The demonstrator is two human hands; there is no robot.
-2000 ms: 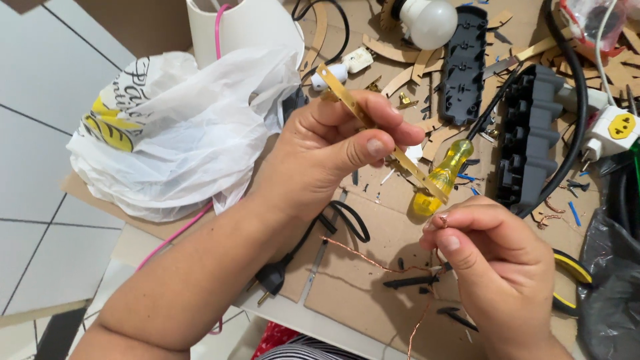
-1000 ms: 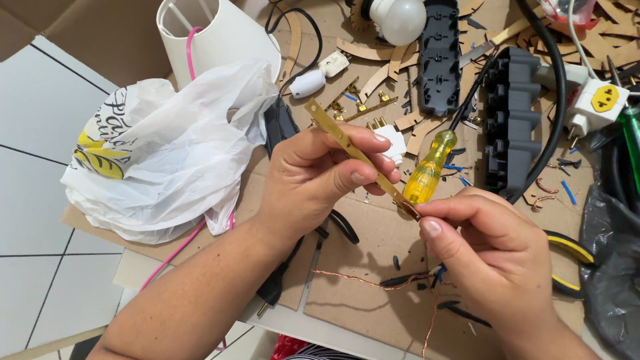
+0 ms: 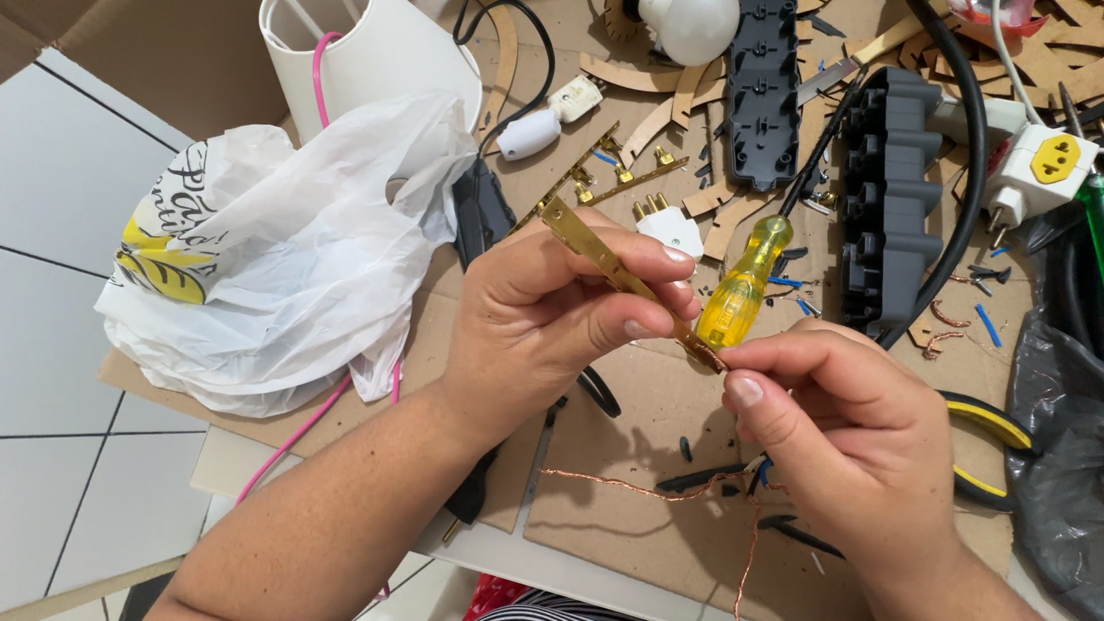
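My left hand pinches a perforated brass strip between thumb and fingers, slanting down to the right. At its lower end, my right hand pinches a twisted copper wire end against the metal. More bare copper strands run from a cable below my right hand, near blue insulation. Behind the strip lies a yellow-handled screwdriver. A black power strip housing and its other black plastic half lie beyond, with brass contact strips to their left.
A white plastic bag and a white lampshade stand at the left. A white plug, a light bulb, a knife and wood scraps lie behind. Yellow-and-black-handled pliers lie right, near a white adapter.
The copper wire end in my right hand, apart from the brass strip two seconds ago, is now against its lower end. The view has shifted somewhat.
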